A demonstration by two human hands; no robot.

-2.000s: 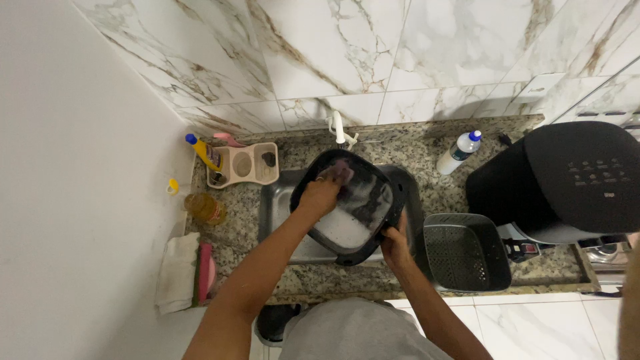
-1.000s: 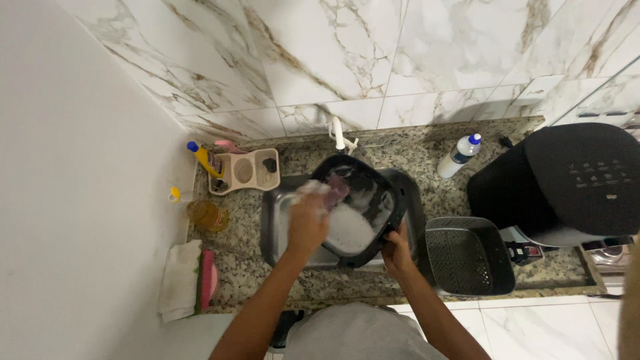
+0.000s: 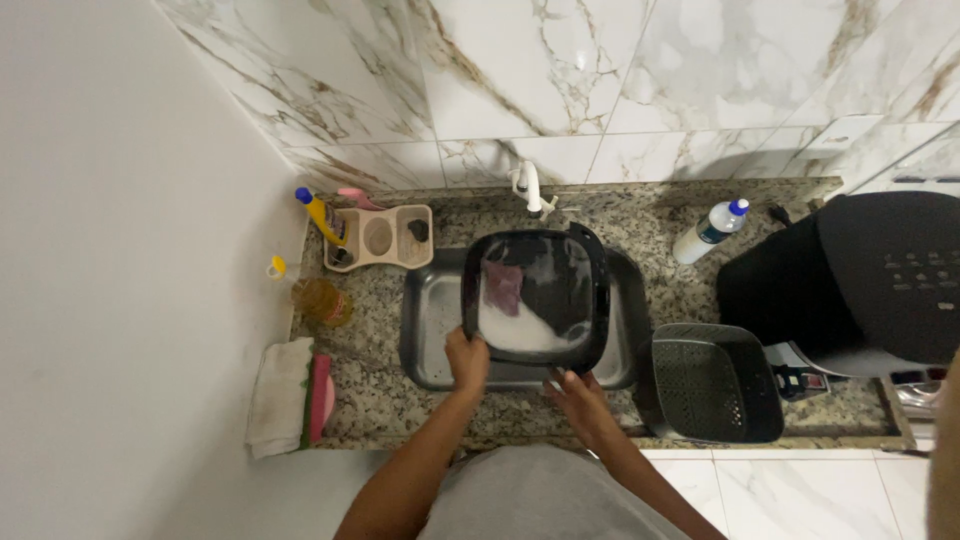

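Note:
A black air fryer drawer [image 3: 559, 289] is over the steel sink [image 3: 435, 322], with white suds in its bottom. Inside it, toward the left, lies a purplish cloth or sponge [image 3: 503, 287], touched by neither hand. My left hand [image 3: 466, 360] grips the drawer's lower left rim. At the lower right edge is my right hand [image 3: 579, 394], fingers apart, its fingertips at the drawer's edge; whether they bear any of its weight is unclear. A white faucet [image 3: 531, 187] stands behind the drawer. The dark perforated basket [image 3: 709, 382] rests right of the sink.
A black air fryer [image 3: 862, 277] and a plastic bottle with a blue cap [image 3: 709, 231] stand at right. At left are a beige sink organizer [image 3: 379, 236], a yellow bottle [image 3: 324, 217], an amber liquid bottle [image 3: 322, 301], a white cloth [image 3: 279, 397] and a pink item [image 3: 320, 397].
The left hand has let go of the purplish cloth or sponge and moved down to the drawer's rim. The drawer has turned, and my right hand has moved from its right side to the lower edge.

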